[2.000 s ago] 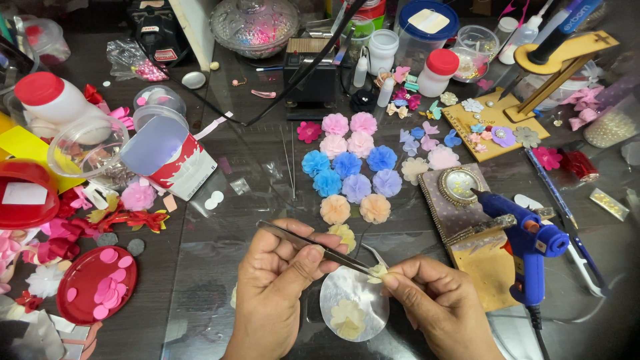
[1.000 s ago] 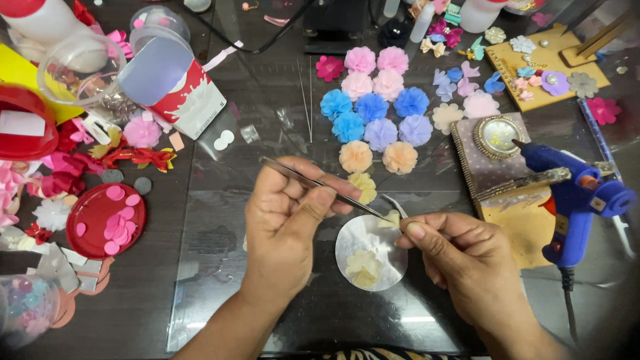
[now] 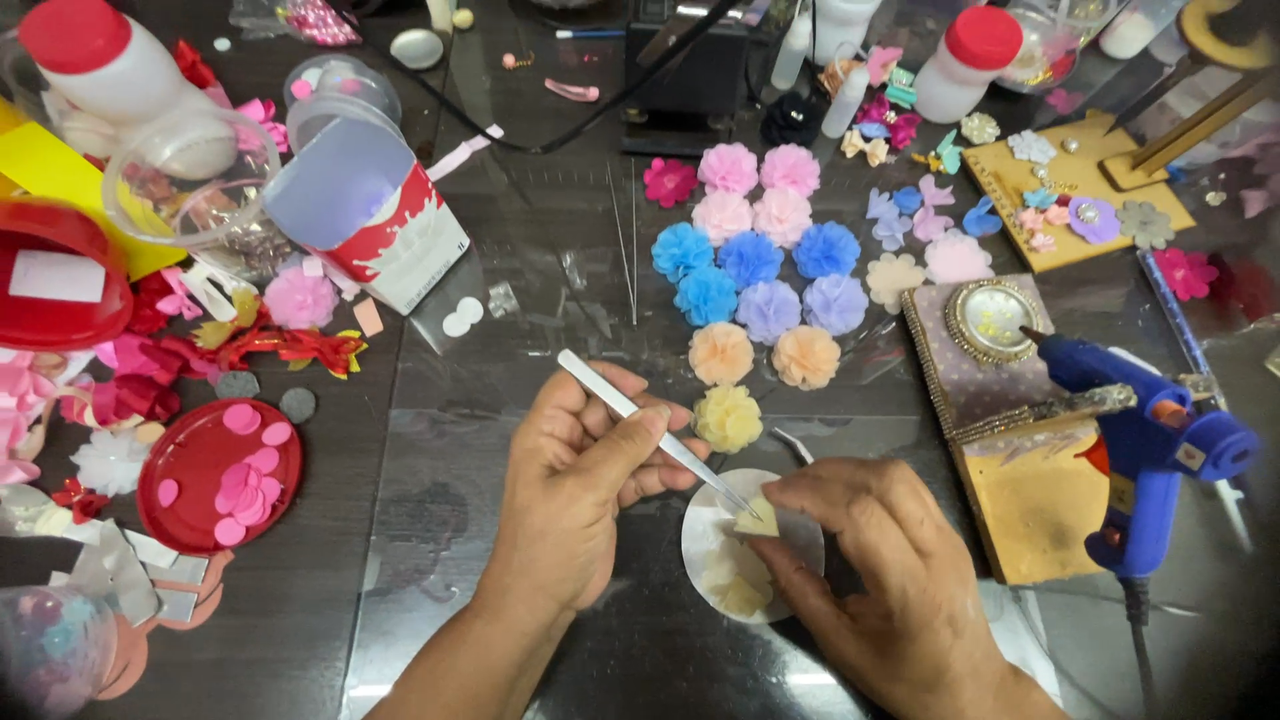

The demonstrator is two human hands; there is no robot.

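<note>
My left hand (image 3: 590, 460) holds metal tweezers (image 3: 650, 430), their tips on a folded pale yellow fabric petal piece (image 3: 757, 520). The fingertips of my right hand (image 3: 880, 560) pinch or touch the same piece from the right. Below it lies a round whitish disc (image 3: 705, 560) bearing more pale yellow petal pieces (image 3: 738, 582). Just above the disc are a yellow fabric flower (image 3: 728, 419) and the curved tip of another metal tool (image 3: 793, 443), the rest hidden by my right hand. Farther up, peach flowers (image 3: 721, 354) and blue flowers (image 3: 750, 258) stand in rows.
To the right, a blue hot glue gun (image 3: 1140, 440) rests by a decorated box (image 3: 1000, 390), its cord running down. A red lid (image 3: 165, 505) with pink discs, an open carton (image 3: 390, 235) and loose trimmings lie left. Bottles and a black stand (image 3: 680, 85) are at the back.
My left hand has turned the tweezers to a steeper slant. My right hand has shifted, its fingers now reaching from the right around the petal piece. The view has moved somewhat.
</note>
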